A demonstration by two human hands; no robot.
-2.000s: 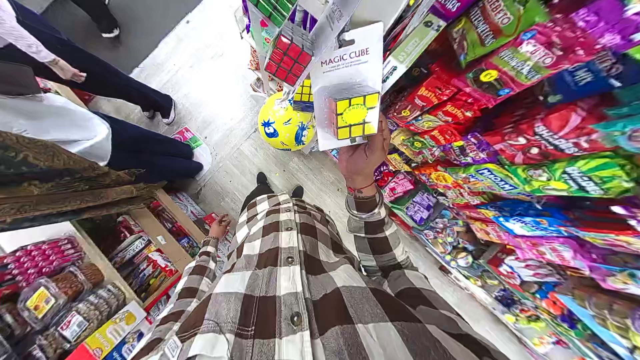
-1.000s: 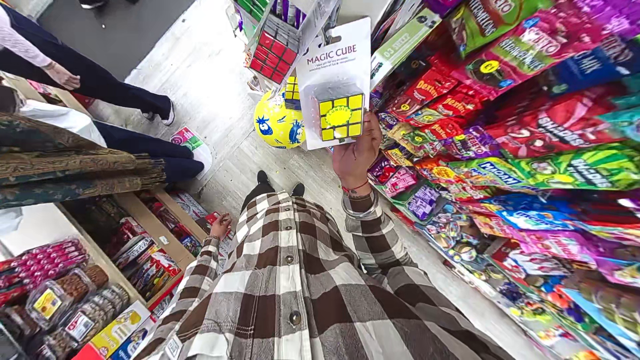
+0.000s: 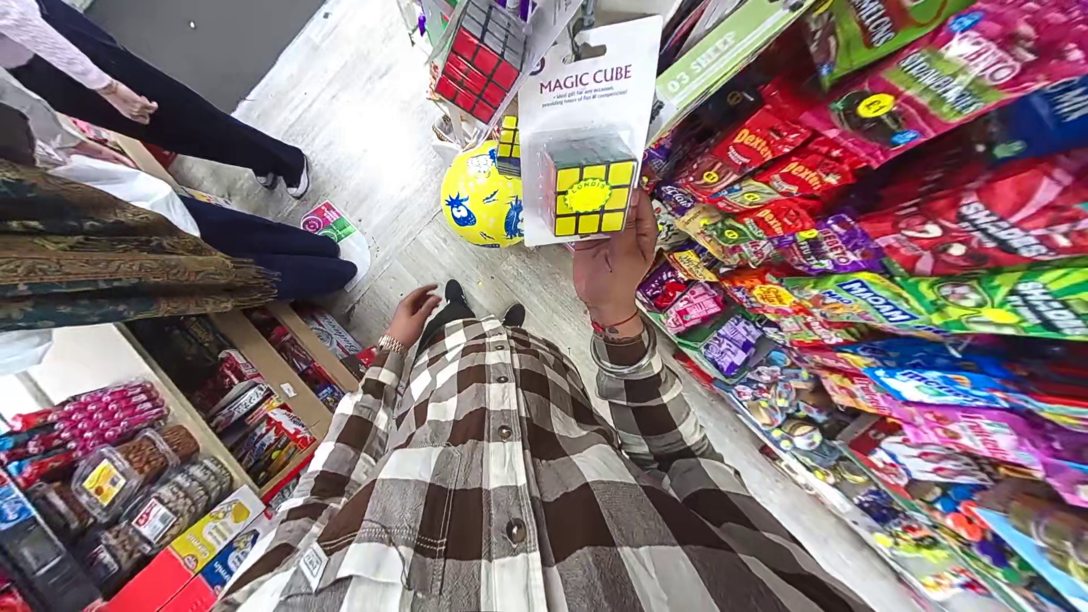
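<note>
A carded puzzle cube [image 3: 591, 194], yellow face showing, hangs upright in its blister pack at the top centre of the head view. My right hand [image 3: 616, 259] is at the pack's lower right edge; its fingers are partly hidden behind the card, so a firm grip cannot be told. Another packaged cube with a red face [image 3: 480, 64] hangs to the upper left of it. Just behind the card are a smaller yellow-faced cube [image 3: 509, 144] and a yellow ball with blue prints [image 3: 483, 197]. My left hand [image 3: 414, 316] hangs low beside my body, fingers apart, holding nothing.
Hanging sweet bags [image 3: 901, 297] fill the rack on the right. Low shelves of confectionery [image 3: 255, 408] and clear tubs [image 3: 106, 480] stand at the left. Two people are close by on the left, one with dark trousers [image 3: 195, 110], the other with a patterned shawl [image 3: 110, 255].
My right hand and the carded cube first shifted slightly left, and the hand now sits by the card's lower right edge. My left hand has swung slightly away from the left shelves.
</note>
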